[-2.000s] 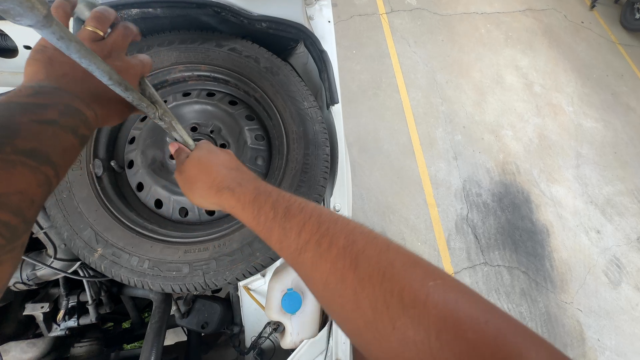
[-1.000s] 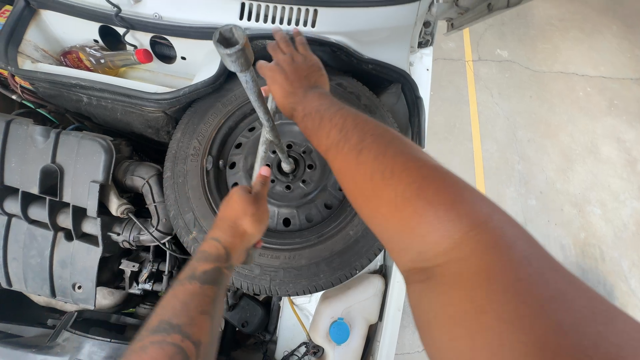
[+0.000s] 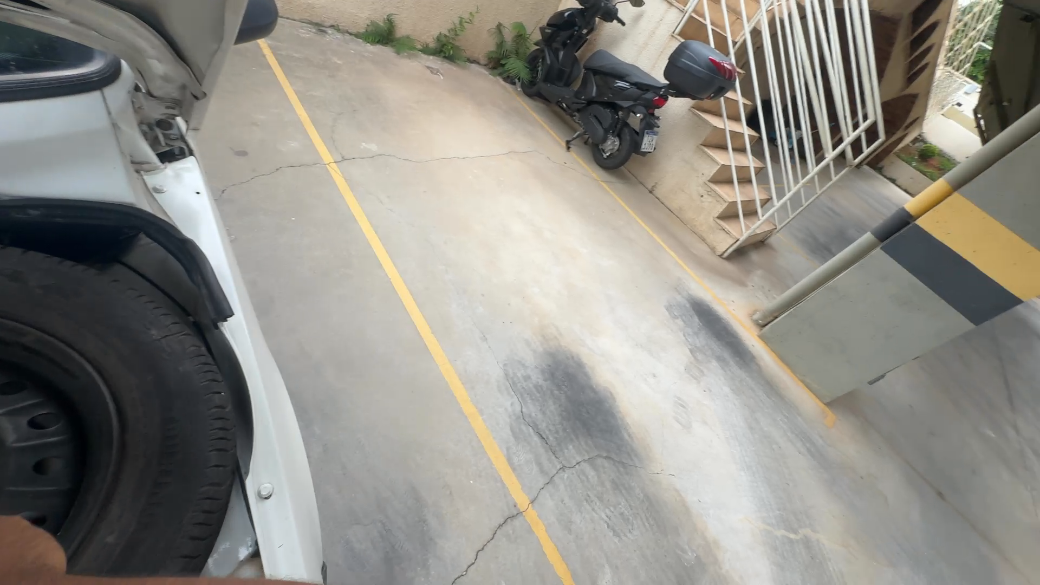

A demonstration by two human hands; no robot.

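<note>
Part of my right hand or wrist (image 3: 28, 552) shows at the bottom left corner, in front of the lower part of the spare wheel; its fingers are out of frame, so what it holds cannot be seen. My left hand is outside the view. The spare wheel's black tire (image 3: 175, 406) lies in the engine bay of a white car at the left edge, with part of its dark steel rim (image 3: 36, 439) visible. The wheel's center is cut off by the frame. No wrench is visible.
The car's white fender edge (image 3: 272, 455) borders the wheel. Beyond it lies a concrete floor with a yellow line (image 3: 422, 325). Farther off are a parked black scooter (image 3: 605, 89), tiled stairs (image 3: 735, 162) with a white metal railing (image 3: 800, 122), and a striped pillar (image 3: 918, 292).
The view has swung far to the right. Earlier, both hands were at a metal lug wrench over the wheel's center, my right hand coming off it one second ago; wrench and left hand are now out of view.
</note>
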